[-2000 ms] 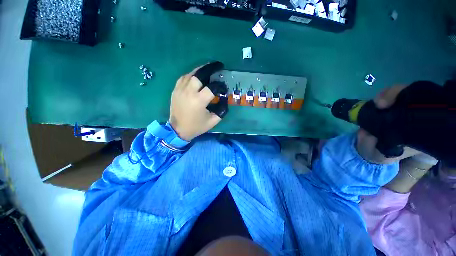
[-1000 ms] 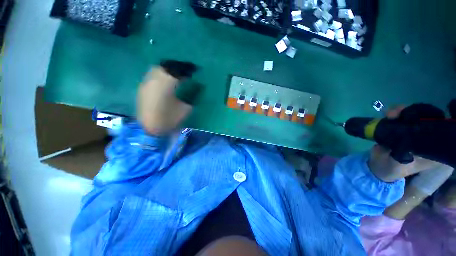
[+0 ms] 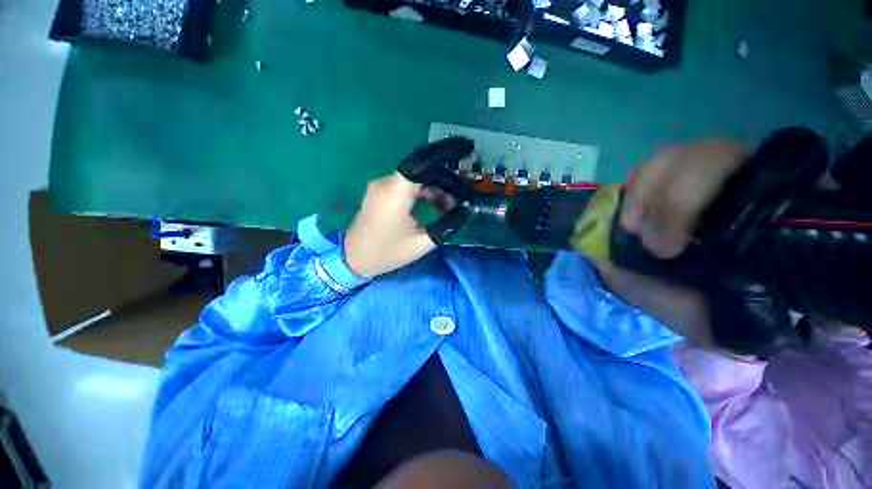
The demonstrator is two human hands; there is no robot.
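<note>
The jig, a grey plate with an orange lower strip, lies on the green mat with small dark-and-silver parts standing in a row. My left hand, with black finger coverings, is at the jig's left end. Its fingertips are bunched at the screwdriver's nose; whether they pinch a small screw or part cannot be told. My right hand, slightly blurred, grips the black electric screwdriver with a yellow band. The screwdriver lies level, nose pointing left, across the jig's front side. Its bit tip is hidden at my left fingers.
A small screw cluster lies left of the jig. A bin of fine screws is at upper left. A bin of silver plates adjoins a darker bin at the top. Loose plates lie behind the jig. A pink sleeve is at lower right.
My left hand moved away left from the jig, then came back to its left end. My right hand brought the screwdriver left from beside the jig to my left fingers.
</note>
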